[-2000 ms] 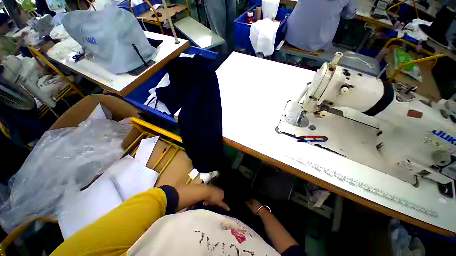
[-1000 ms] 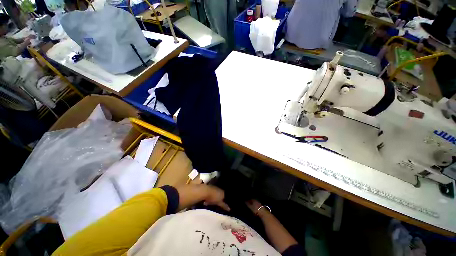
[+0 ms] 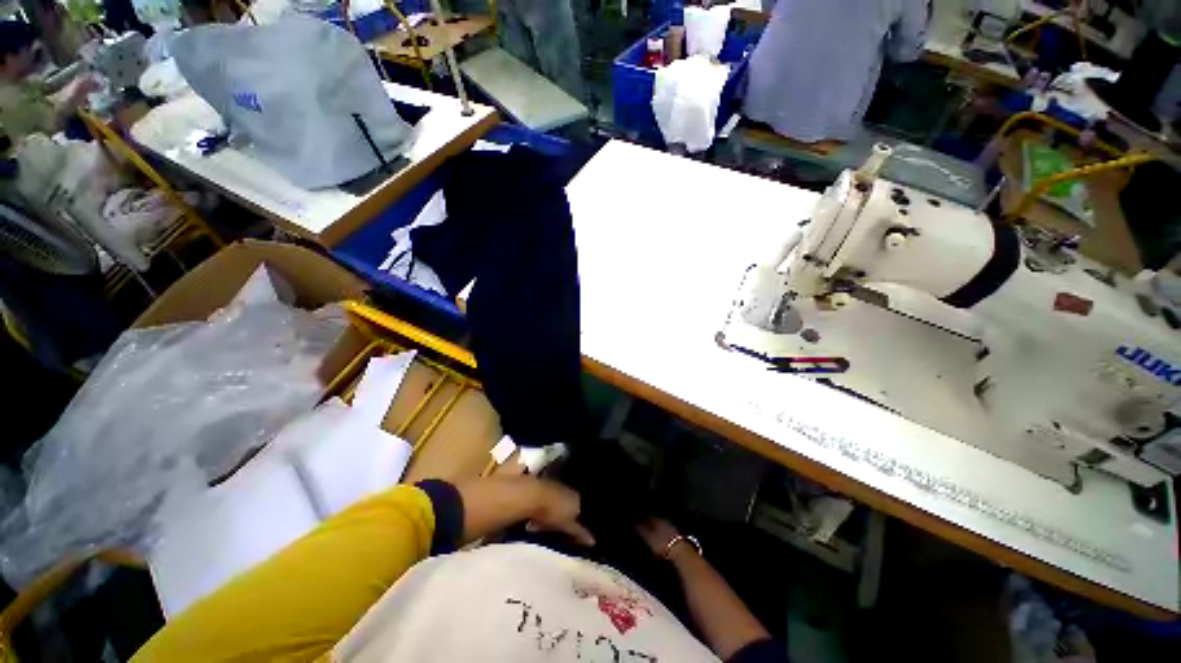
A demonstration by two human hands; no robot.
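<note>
A dark garment hangs over the left edge of the white JUKI table and down toward my lap. A small white tag shows by its lower part. My left hand is low in the middle, against very dark cloth or shadow. My right hand, with a bracelet at the wrist, is just to its right, a gap between them. The fingertips of both hands merge into the dark area, so their grip is unclear. The lockstitch machine stands untouched at right, with red-and-blue snips beside its needle area.
A cardboard box with a crumpled clear bag and white sheets is at left, by a yellow frame. A blue bin is behind it. A covered machine stands upper left. A person sits beyond the table.
The view has shifted very slightly. My hands and the dark garment stay in the same place. At the far upper left, another person's head and arm show more.
</note>
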